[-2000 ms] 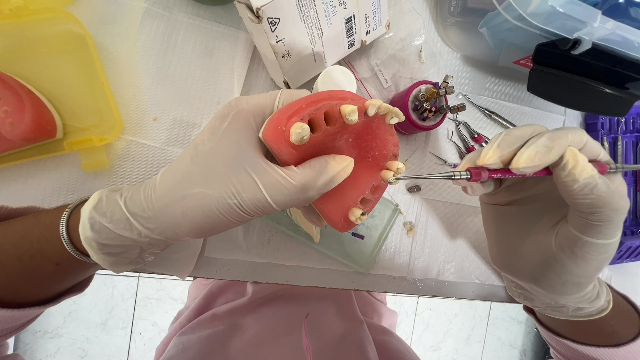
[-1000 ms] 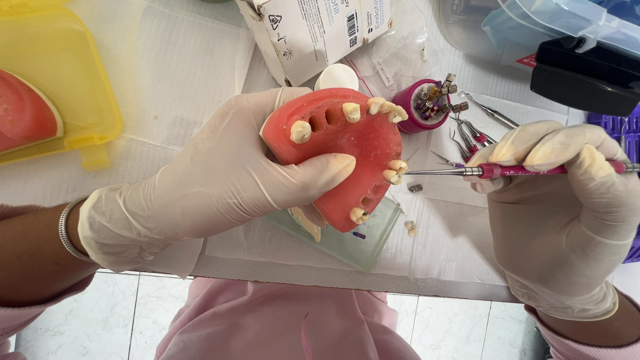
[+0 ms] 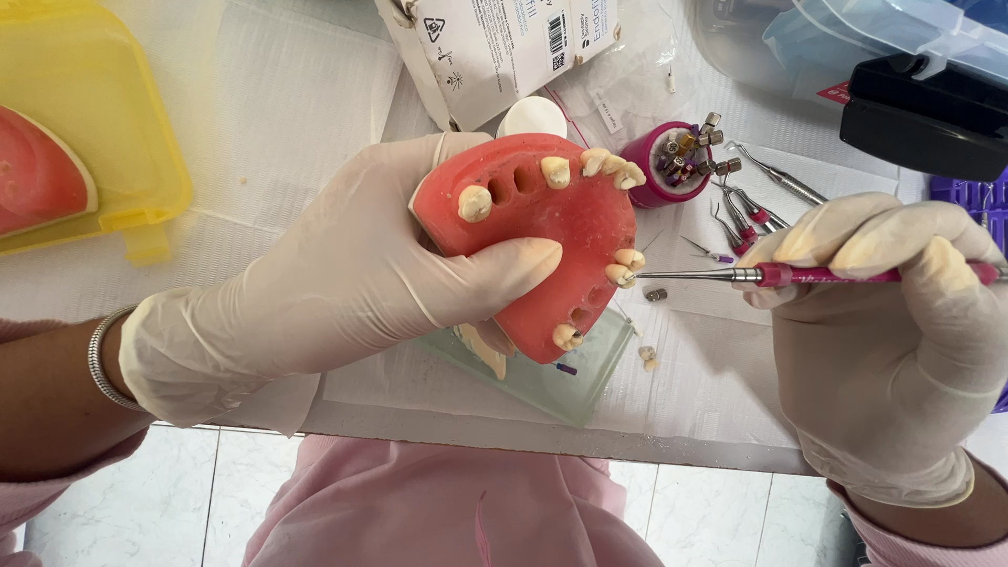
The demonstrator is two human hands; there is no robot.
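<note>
In my gloved left hand point(image 3: 354, 276) is a red dental arch model point(image 3: 551, 228), my thumb lying across its middle. Several teeth stand in the model, among them a molar point(image 3: 475, 204) at its upper left and another molar point(image 3: 567, 337) at its lower end; some sockets hold no tooth. My gloved right hand point(image 3: 890, 315) grips a dental hand instrument point(image 3: 835, 274) with a magenta handle, held level. Its thin metal tip meets or nearly touches a tooth point(image 3: 620, 275) on the model's right side. The fingers behind the model are hidden.
A glass slab point(image 3: 583, 386) lies beneath the model near the table edge. Beyond are a magenta holder point(image 3: 657, 169) of endodontic files, a white cap point(image 3: 532, 118), a cardboard box point(image 3: 496, 55) and dental instruments point(image 3: 780, 173). A yellow case point(image 3: 169, 157) is left, a black-latched clear box point(image 3: 732, 39) upper right.
The right hand and instrument have shifted slightly, with the tip staying by the same teeth at the model's right side. The left hand and the model have hardly moved.
</note>
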